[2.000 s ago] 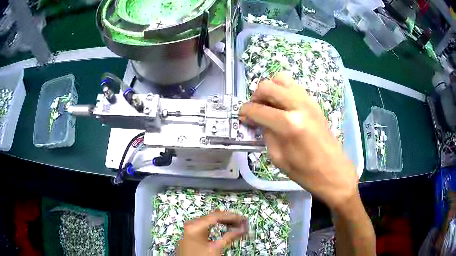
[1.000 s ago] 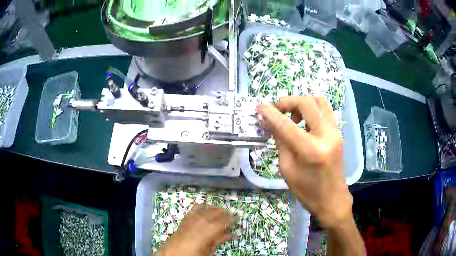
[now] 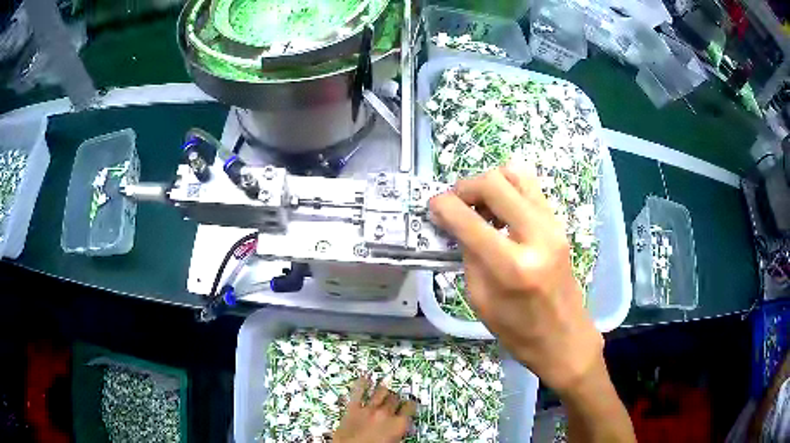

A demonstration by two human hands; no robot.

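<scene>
My right hand [image 3: 520,260] is at the right end of the silver press [image 3: 320,216], thumb and index fingertips together at the fixture [image 3: 394,212]. Any workpiece between them is too small or hidden to tell. My left hand [image 3: 377,417] is in the lower bin [image 3: 253,372], fingers down on the heap of white-and-green workpieces [image 3: 312,372]; whether it holds one cannot be told. The upper bin [image 3: 615,251], heaped with the same workpieces, lies behind and beneath my right hand. The bowl feeder [image 3: 268,86], green inside, stands above the press.
Small clear boxes with a few pieces stand left [image 3: 78,221] and right [image 3: 680,281] of the machine. A green crate [image 3: 182,389] of small parts is at lower left. Blue-and-black air fittings [image 3: 199,156] stick up from the press. Clear trays and bags [image 3: 624,39] clutter the far right.
My right fingertips have moved slightly left and down onto the fixture since one second ago. My left hand has moved lower in the bin, with its fingers now on the pile.
</scene>
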